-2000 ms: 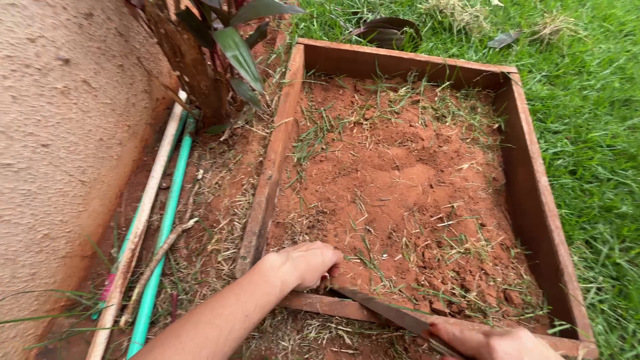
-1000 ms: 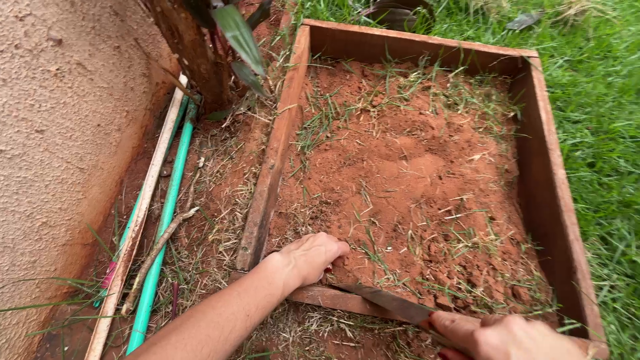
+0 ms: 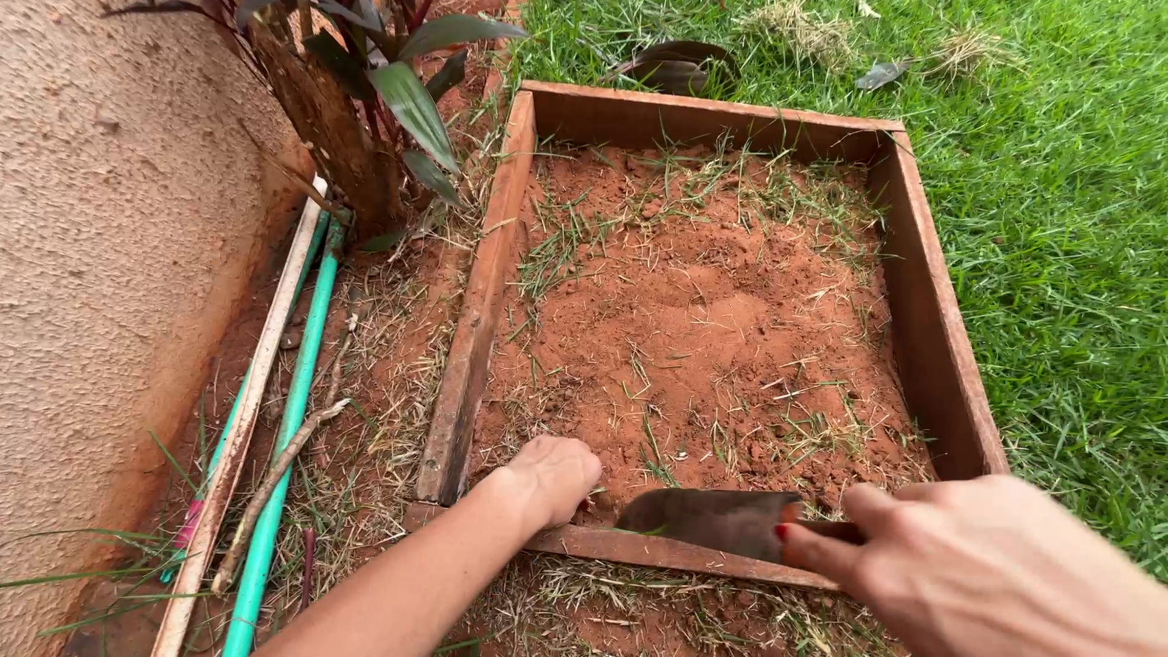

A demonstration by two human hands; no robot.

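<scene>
A wooden frame (image 3: 949,338) lies on the ground around reddish soil (image 3: 693,319) strewn with cut grass. My right hand (image 3: 967,547) grips a metal hand trowel (image 3: 721,520) at the lower right; its handle is mostly hidden by my fingers. The blade lies just inside the near board (image 3: 657,552), against the soil. My left hand (image 3: 547,474) rests at the near board's inner side, left of the trowel's tip. Its fingers are tucked down out of sight, so whether they hold anything does not show.
Left of the frame lie a green pole (image 3: 297,411), a pale pole (image 3: 251,401) and a dry stick (image 3: 274,484), beside a rough plastered wall (image 3: 109,274). A leafy plant's trunk (image 3: 347,155) stands at the upper left. Lawn grass (image 3: 1068,228) borders the right and far sides.
The trowel, earlier slanting down to the right across the near board, now lies more level with its blade face showing. My left hand remains near the same spot.
</scene>
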